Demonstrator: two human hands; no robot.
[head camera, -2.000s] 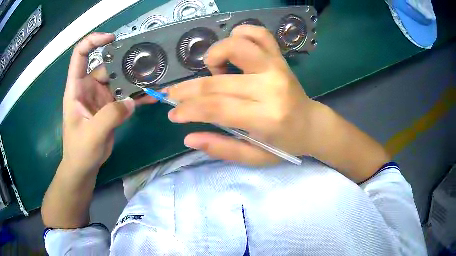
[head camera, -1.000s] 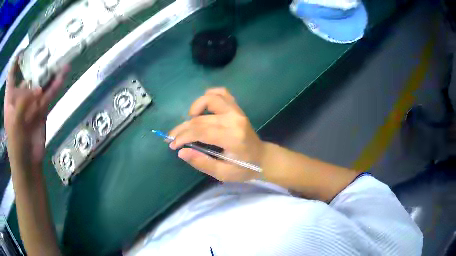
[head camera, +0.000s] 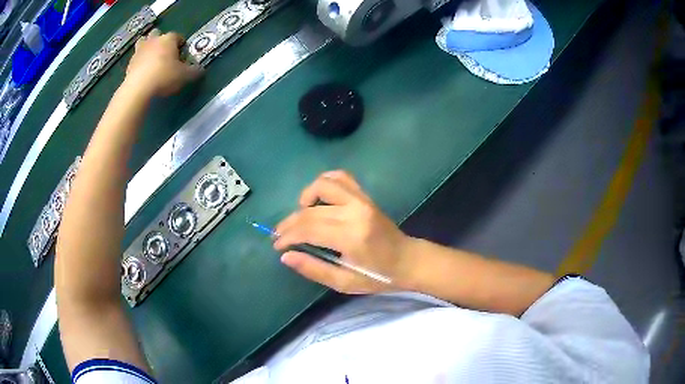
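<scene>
My right hand (head camera: 349, 236) holds a clear pen-like pick (head camera: 368, 271) with a blue collar, its fine tip pointing left over the green surface. A metal fixture (head camera: 169, 241) with four shiny round discs lies left of the tip, apart from it. My left hand (head camera: 161, 64) reaches far forward between two more fixtures, one on its left (head camera: 96, 66) and one on its right (head camera: 225, 28). Its fingers are blurred and partly hidden, so whether it grips either fixture cannot be told.
A black round pad (head camera: 330, 110) lies on the green bench. A grey-white housing (head camera: 368, 16) and a light blue cap (head camera: 505, 46) are beyond it. Another fixture (head camera: 51, 217) lies left of my left arm. Blue bins (head camera: 46, 41) are far left. Pale metal strips (head camera: 214, 112) divide the surface.
The dark fixture has left my hands. My left hand has moved forward, away from the pale fixture it held up a second ago. My right hand has drawn back with the pick.
</scene>
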